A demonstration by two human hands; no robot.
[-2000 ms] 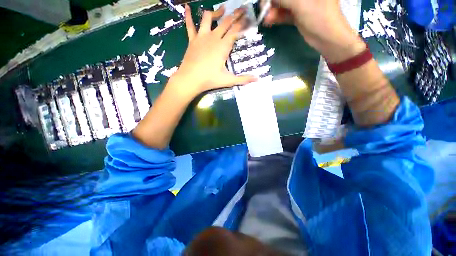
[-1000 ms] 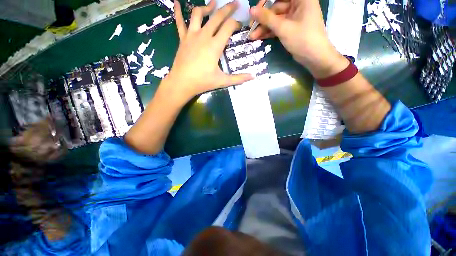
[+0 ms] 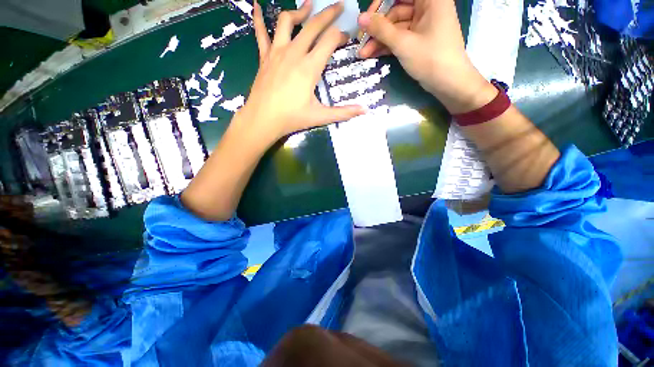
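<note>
A small circuit-board panel (image 3: pixel 354 80) with black and white rows lies on a plain white liner strip (image 3: pixel 367 172) that runs toward me. My left hand (image 3: pixel 290 82) lies spread, palm down, along the panel's left side, with its thumb across the lower end and fingertips at the top. My right hand (image 3: pixel 416 43) pinches a slim grey stick, perhaps tweezers (image 3: pixel 367 34), with its tip at the panel's upper edge. The fingers partly hide the top of the panel. A red band is on my right wrist.
A second liner strip (image 3: pixel 462 168) lies under my right forearm. Large board panels (image 3: pixel 129 147) stand in a row at left, near white scraps (image 3: pixel 206 89). Small patterned panels (image 3: pixel 631 93) and white pieces (image 3: pixel 551 25) lie at far right, by a blue bin (image 3: pixel 629 16).
My right hand has come down and left from its blurred position to the panel's upper edge. Another person's hand that reached over the left boards has drawn back toward the lower left.
</note>
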